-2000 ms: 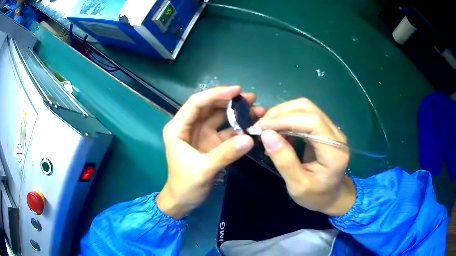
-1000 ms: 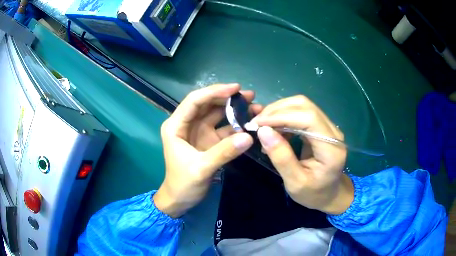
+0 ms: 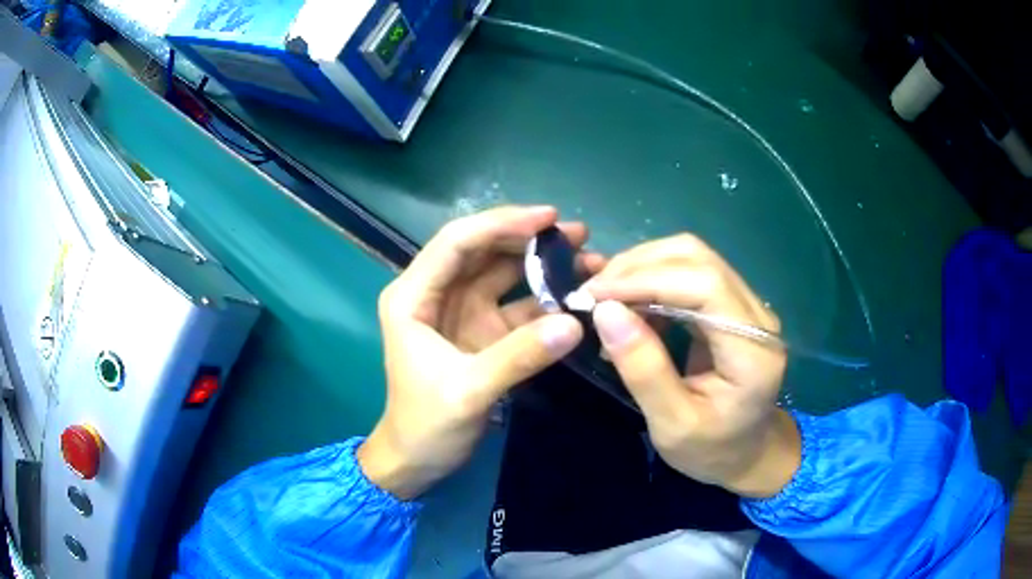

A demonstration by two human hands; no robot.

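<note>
A small black device case with a shiny silvery rim (image 3: 553, 267) is held nearly edge-on above the mat. My left hand (image 3: 458, 339) grips it between thumb and fingers. My right hand (image 3: 699, 362) pinches a small whitish tip (image 3: 579, 300) between thumb and forefinger. The tip is at the lower right of the case, at or very near its edge; contact is hard to tell. A thin clear tube (image 3: 724, 325) runs from the tip under my right fingers and curves round to the blue box. The far side of the case is hidden.
The blue box (image 3: 340, 68) with a green display stands at the upper left. A grey-white machine (image 3: 147, 373) with a red stop button is at left. The green mat (image 3: 702, 181) lies beneath. A crumpled blue cloth or glove (image 3: 987, 322) and dark posts are at right.
The hands, case and tip keep nearly the same pose. The whole view has shifted slightly, with everything a little lower and further right than one second ago.
</note>
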